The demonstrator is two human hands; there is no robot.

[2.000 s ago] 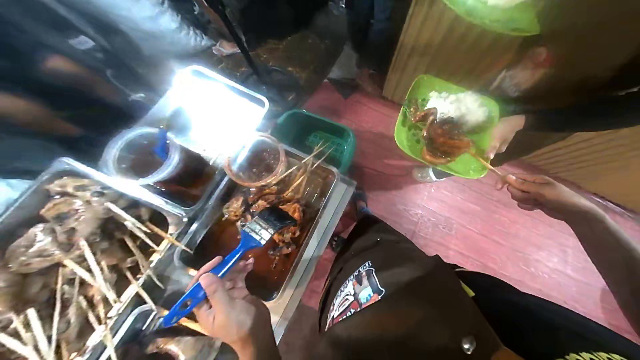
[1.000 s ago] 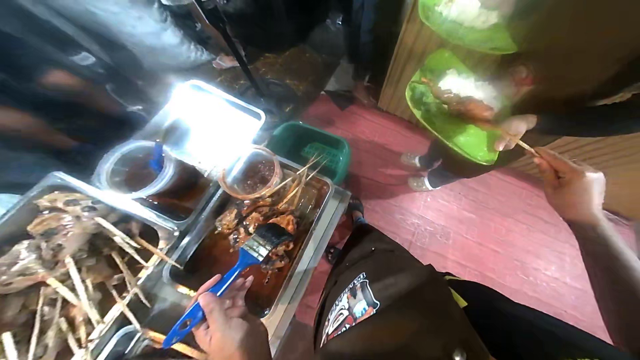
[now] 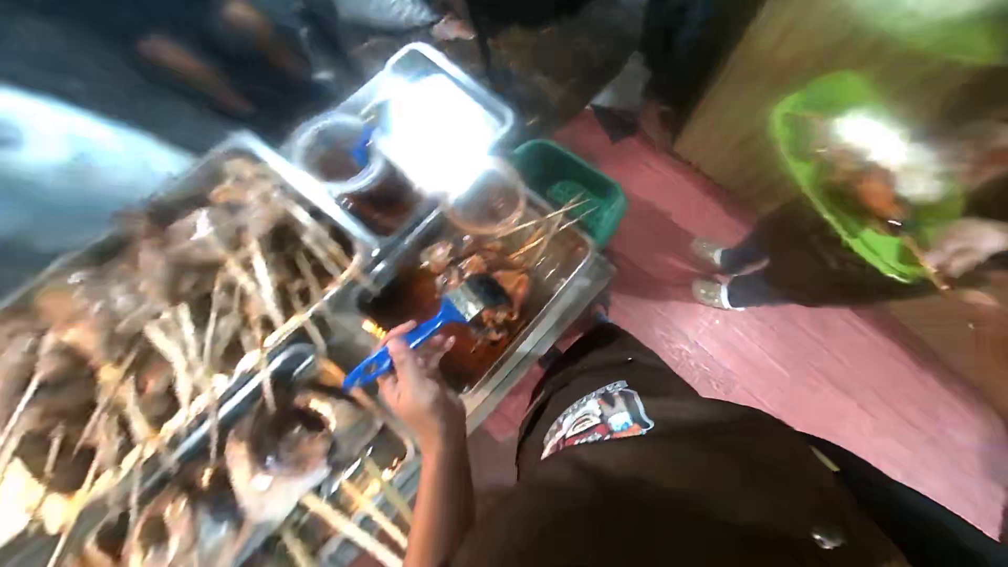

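Note:
My left hand [image 3: 421,378] grips the blue handle of a basting brush [image 3: 417,335]. The bristles rest on skewered, sauced meat [image 3: 508,287] in a metal tray of reddish-brown sauce [image 3: 543,346]. At the right, a green plate [image 3: 819,205] bears white rice and a brown piece of food with a skewer, held by another person's hand [image 3: 965,244]. What may be fingertips of my right hand [image 3: 976,298] show as a blur by the skewer's end, and the rest of that hand is out of frame.
Trays of skewered meat [image 3: 189,315] fill the left. Beyond the sauce tray are a round container [image 3: 331,150] with something blue in it, a clear round tub [image 3: 488,197], a glaring container lid [image 3: 441,130] and a green plastic basket [image 3: 610,213]. Another green plate [image 3: 937,24] is at the top right.
My right hand, at the skewer by the plate in the earlier frames, has mostly left the view at the right edge. The brush remains over the sauced meat. The view has shifted left.

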